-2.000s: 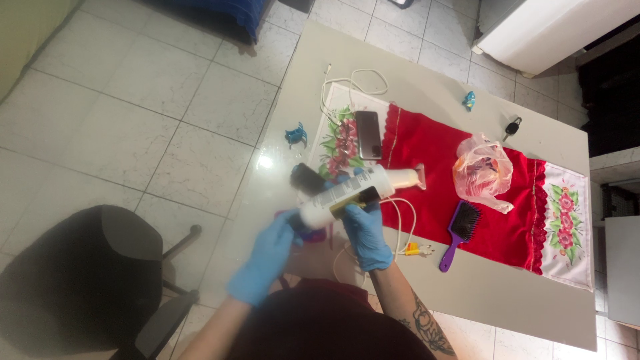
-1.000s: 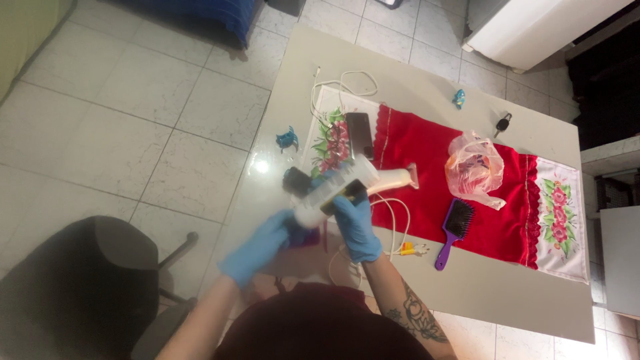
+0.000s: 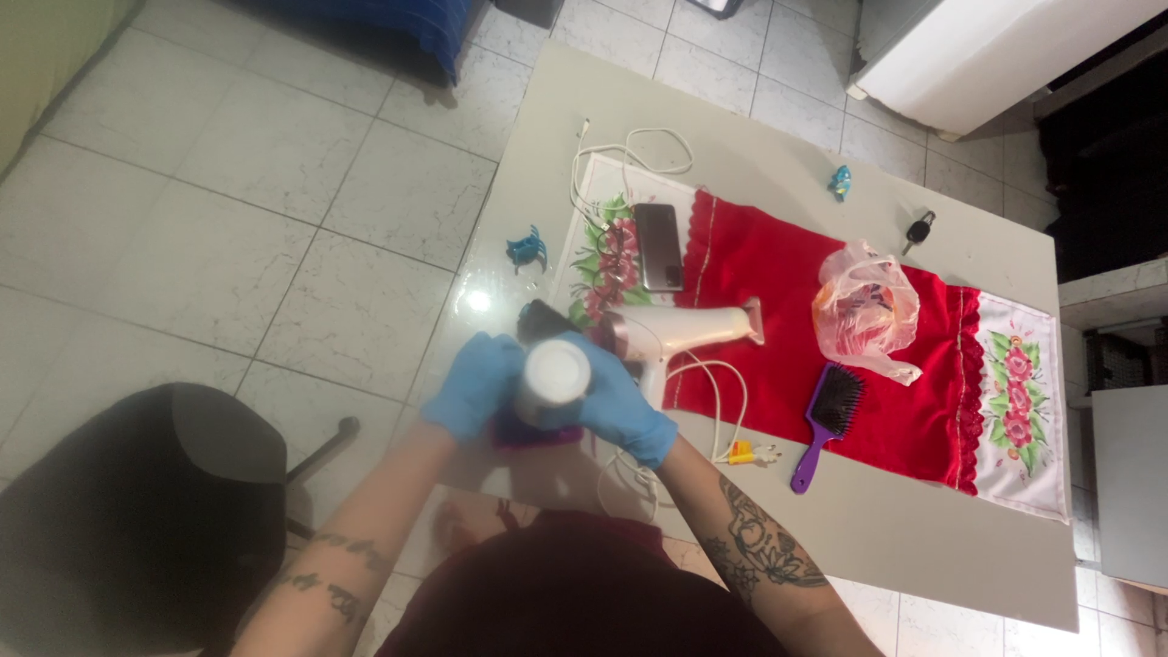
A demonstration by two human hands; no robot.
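A white bottle [image 3: 557,372] is held upright between my gloved hands, its round white end facing the camera. My right hand [image 3: 616,401] wraps around its right side, and my left hand [image 3: 474,388], also in a blue glove, is against its left side. Behind them lies a dark object [image 3: 545,321], partly covered. Just right of my hands a white hair dryer [image 3: 680,330] rests on the red and white table runner [image 3: 757,246]. Beneath the bottle a purple item [image 3: 538,433] shows in part.
On the table [image 3: 967,547] are a smartphone [image 3: 659,246], a white cable [image 3: 630,151], a blue claw clip [image 3: 527,249], a smaller blue clip [image 3: 840,182], a key [image 3: 919,232], a plastic bag [image 3: 867,310] and a purple hairbrush [image 3: 829,411]. A dark chair [image 3: 146,520] stands at left.
The bottle was tilted across the front of the hair dryer; now it stands with its end toward the camera, and more of the dryer shows.
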